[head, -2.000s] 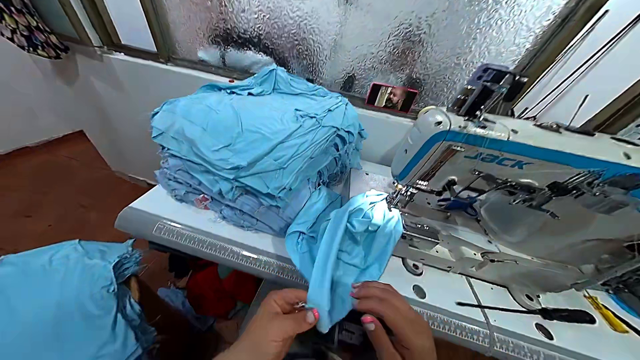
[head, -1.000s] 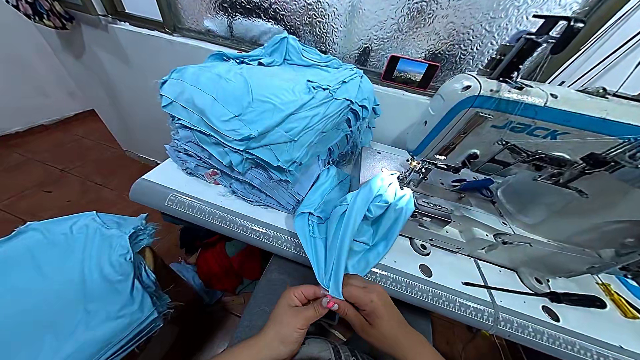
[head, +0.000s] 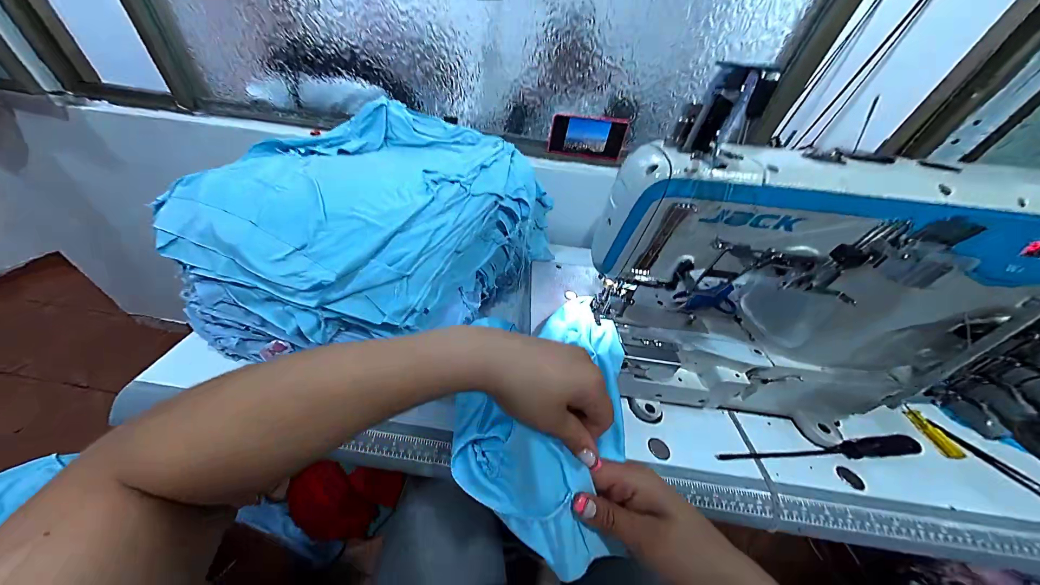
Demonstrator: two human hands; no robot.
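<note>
A light blue fabric piece (head: 528,479) hangs from the needle area of a Jack sewing machine (head: 812,276) over the table's front edge. My left hand (head: 561,398) reaches across from the left and pinches the fabric's right side between thumb and finger. Just below it, my right hand (head: 634,504) grips the same edge, its thumb on top of the cloth. The lit upper end of the fabric lies at the presser foot (head: 611,305); my left forearm hides part of the table and the cloth.
A tall stack of light blue fabric pieces (head: 349,219) stands left of the machine. On the right of the table (head: 780,483) lie a black-handled screwdriver (head: 881,446) and a yellow-handled tool (head: 934,435). A phone (head: 588,136) leans by the window. Red cloth (head: 333,500) is below the table.
My hands have moved from the fabric's lower tip to its right edge, nearer the machine. My left forearm now crosses in front of the stack and table.
</note>
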